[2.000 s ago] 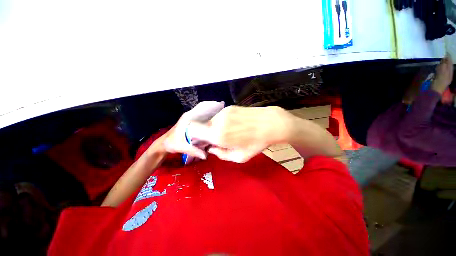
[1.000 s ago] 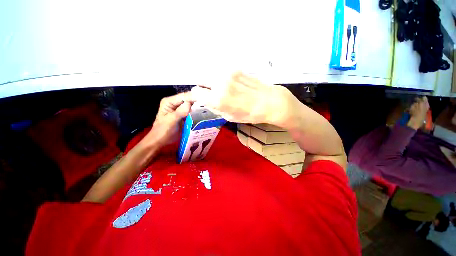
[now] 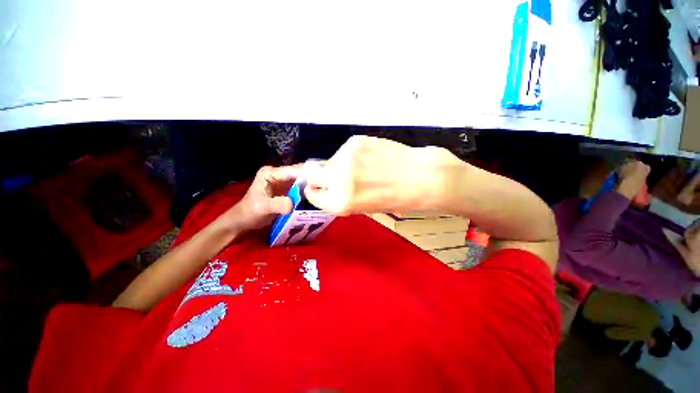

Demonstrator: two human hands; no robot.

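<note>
A blue and white retail box, printed with black plugs, is held upright against the red shirt, in front of the bench edge. My left hand grips its left side near the top, thumb on the blue face. My right hand is over the top end, its fingers at the box opening. The fingertips are partly hidden, and I cannot tell whether they hold anything. The inside of the box is hidden by my right hand.
Another blue and white box lies on the white bench. A pile of black cables lies beyond a yellow line at right. Brown cartons are stacked below. A person in purple sleeves works at right. A red stool stands lower left.
Two seconds ago the hands mostly covered the box; its printed face now shows. Since one second ago, my right hand has moved lower over the box top, covering more of the opening.
</note>
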